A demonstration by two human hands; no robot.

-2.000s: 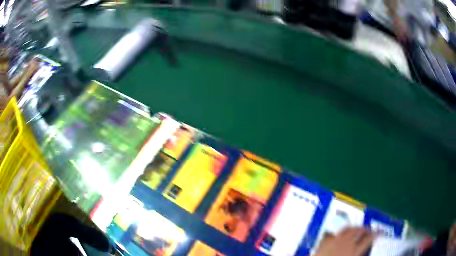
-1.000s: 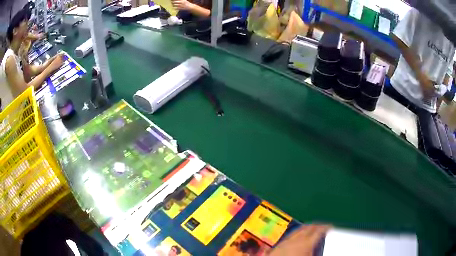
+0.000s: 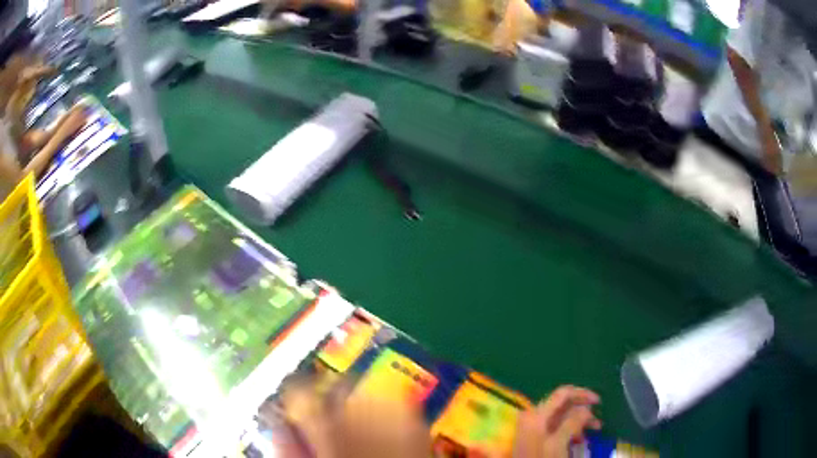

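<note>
A white housing (image 3: 699,362) lies on the green conveyor at the right, with no hand touching it. Another white housing (image 3: 305,159) lies on the conveyor at upper left, its black cord trailing from its far end. My right hand (image 3: 563,424) is over the printed mat's edge at the bottom, left of the nearer housing, fingers apart and no object seen in it. My left hand (image 3: 354,422) is over the printed mat (image 3: 394,380), strongly blurred and cut off by the bottom edge; its grip cannot be made out.
A yellow crate (image 3: 45,331) stands at the left beside a green printed sheet (image 3: 193,295) with strong glare. The green conveyor (image 3: 502,268) runs along the bench. A person's arm (image 3: 58,139) is at far left; another person stands at upper right. Dark stacked parts (image 3: 609,112) lie beyond the conveyor.
The white housing beside my hand at the bottom now lies farther up on the conveyor at right, apart from my hand. My left hand has come into view. The view has shifted slightly.
</note>
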